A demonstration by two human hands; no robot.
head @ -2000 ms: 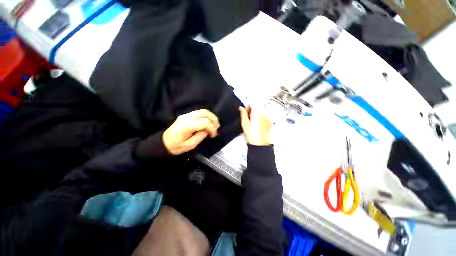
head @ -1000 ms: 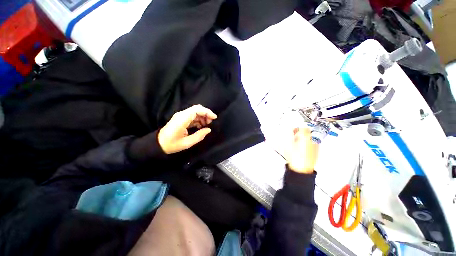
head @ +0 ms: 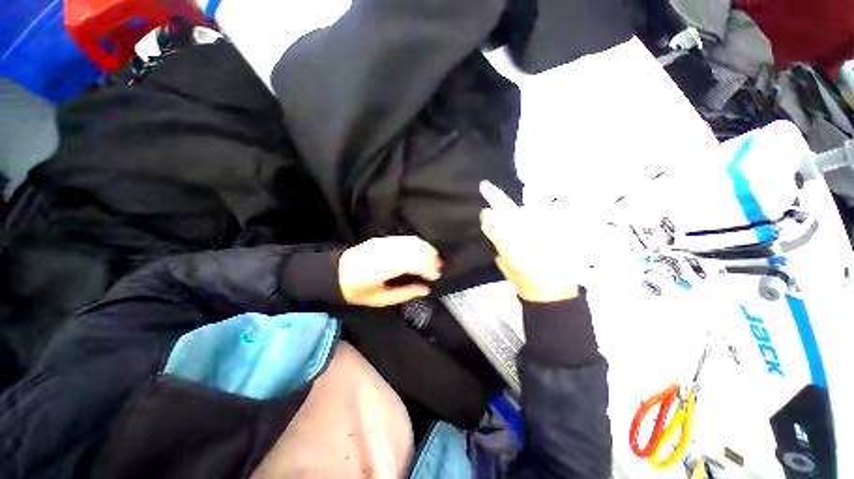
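A large black cloth lies over the white tabletop and hangs toward my lap. My left hand is at its near edge, fingers curled and thumb apart, with no cloth seen gripped. My right hand is at its right edge, index finger stretched over the cloth, and I see nothing held. The needle and presser foot area of the white sewing machine is right of my right hand, with no cloth under it. Glare hides detail around my right hand.
Scissors with red and yellow loops lie on the table at the lower right, near the black control panel. The ruler-marked table edge runs between my forearms. Dark cloth pieces are at the back right; a red crate is upper left.
My right hand has moved left from beside the needle area back to the cloth's edge. My left hand is more closed than before. The view has shifted, so everything sits further right.
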